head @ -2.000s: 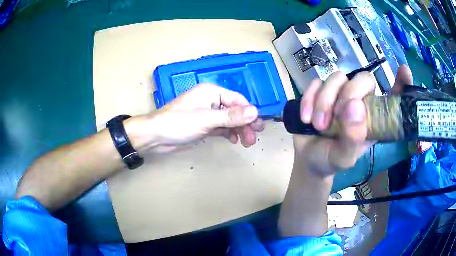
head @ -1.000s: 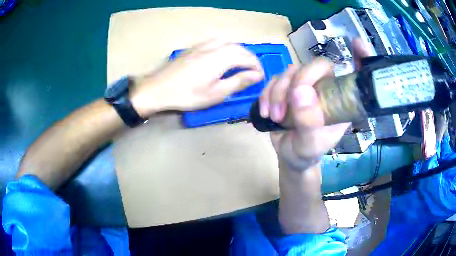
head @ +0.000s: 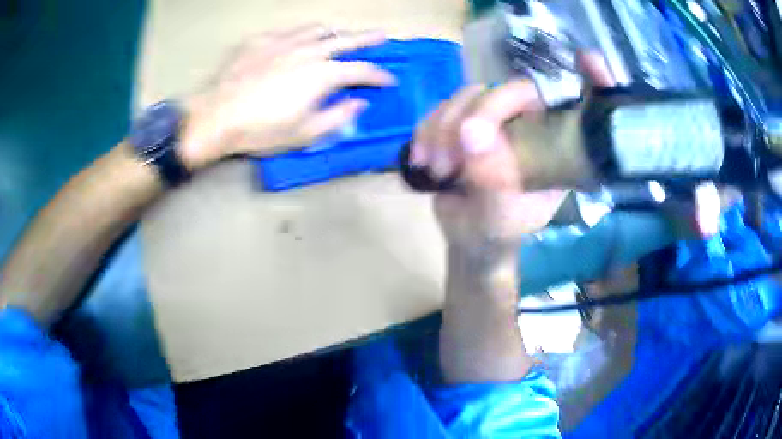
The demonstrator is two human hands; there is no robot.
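The blue handheld device lies on the tan cardboard sheet, its back up as far as the blur shows. My left hand rests over its left part with fingers spread, covering much of it; whether it grips the casing is unclear. My right hand is closed around the electric screwdriver, held almost level with its dark front end by the device's right lower edge. The bit cannot be made out. A few dark specks, perhaps screws, lie on the sheet below the device.
The screw feeder stands blurred beyond the screwdriver at upper right. A black cable runs across the lower right, above an open carton with pale pieces. Another person's blue sleeve shows at right. Green bench lies left.
My left hand has moved from the screwdriver bit onto the device. My right hand has brought the screwdriver left, close to the device. The whole view has shifted and blurred.
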